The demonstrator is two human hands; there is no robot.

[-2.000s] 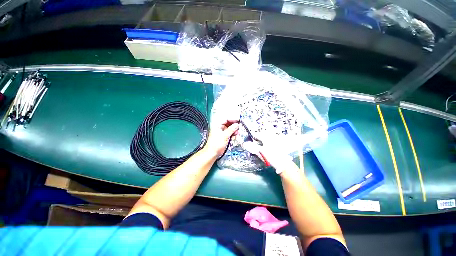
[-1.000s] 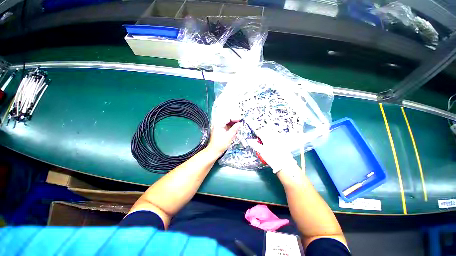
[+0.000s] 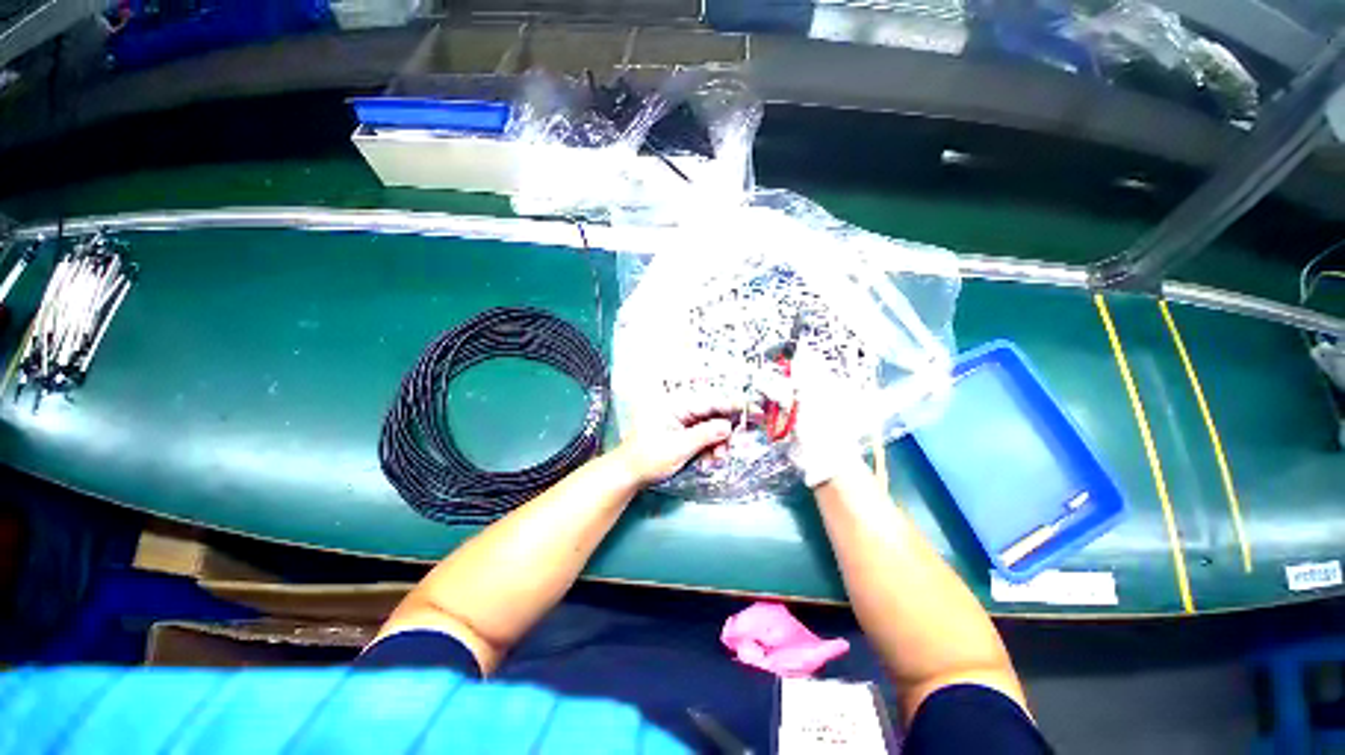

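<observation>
A large clear plastic bag [image 3: 900, 280] lies open on the green bench, with a mass of tiny silver, white and dark parts [image 3: 752, 310] in it. My gloved right hand [image 3: 823, 428] holds red-handled scissors [image 3: 782, 401] over the bag, blades pointing away from me. My bare left hand [image 3: 682, 443] is at the near left part of the bag, fingers bent together; whether it holds a small part is too blurred to tell. A black cable coil [image 3: 421, 428] lies left of the bag.
A blue tray [image 3: 1095, 469] with a slim pale tool [image 3: 1044, 537] lies at right. White cables with black ends [image 3: 74, 313] lie far left. A divided bin [image 3: 443, 159] and a second clear bag [image 3: 590, 177] stand behind. Pink cloth [image 3: 782, 640] and a cardboard box [image 3: 251, 645] are below the edge.
My left hand has come nearer to me, and its fingers have moved away from the scissors. The scissors have turned more upright and show more of their red handles. The view has shifted slightly.
</observation>
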